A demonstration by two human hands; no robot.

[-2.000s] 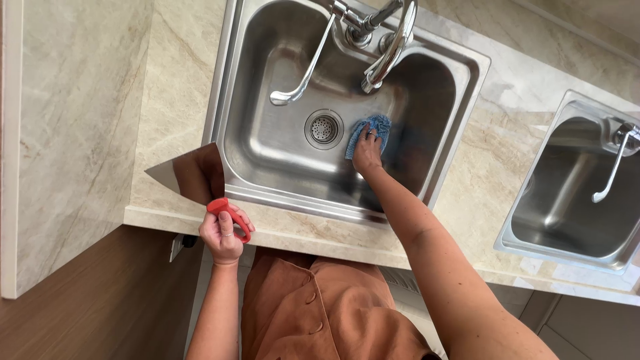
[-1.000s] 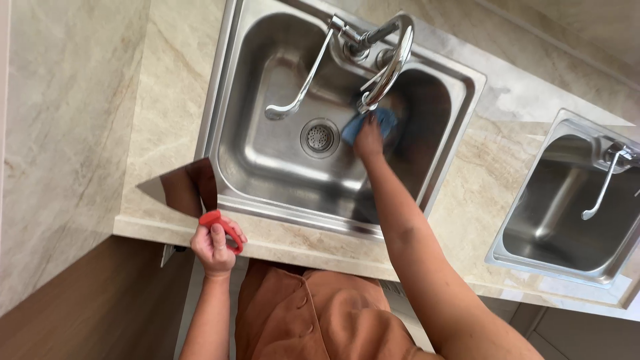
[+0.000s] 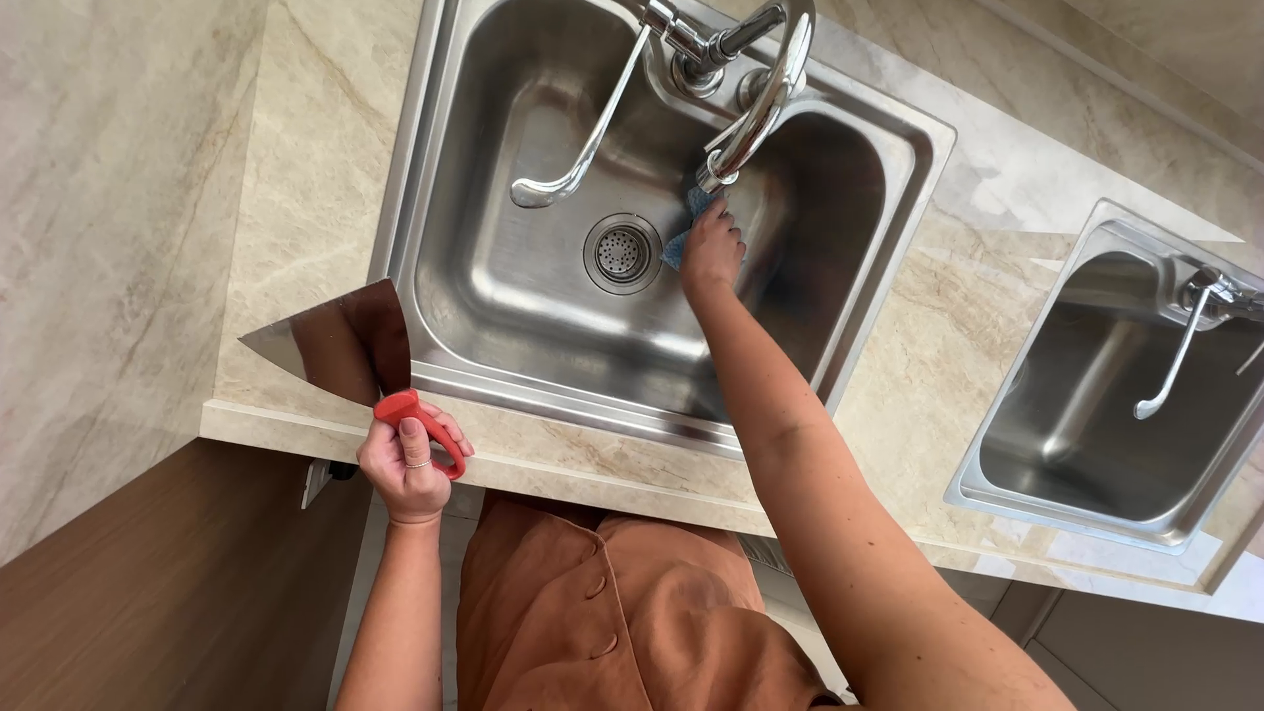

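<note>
My left hand (image 3: 407, 464) is closed around the red handle of a broad, triangular metal blade (image 3: 341, 346), perhaps a cake server or trowel. The shiny blade lies over the stone counter at the sink's near left corner, its tip to the left. My right hand (image 3: 713, 247) reaches into the stainless steel sink (image 3: 553, 326) and grips a blue cloth (image 3: 676, 249), partly hidden by the fingers, just right of the drain strainer (image 3: 623, 253). Directly above that hand is the spout of the chrome faucet (image 3: 765, 118).
A long chrome lever (image 3: 583, 168) extends over the basin from the faucet. To the right, a smaller steel sink (image 3: 1076, 395) with its own lever tap is set in the marbled counter (image 3: 889, 395). A stone wall panel (image 3: 109, 247) rises at the left, above a brown wooden panel (image 3: 178, 583).
My right hand and the cloth have moved from the basin's area below the faucet to under the spout, close to the drain. My left hand keeps hold of the red handle.
</note>
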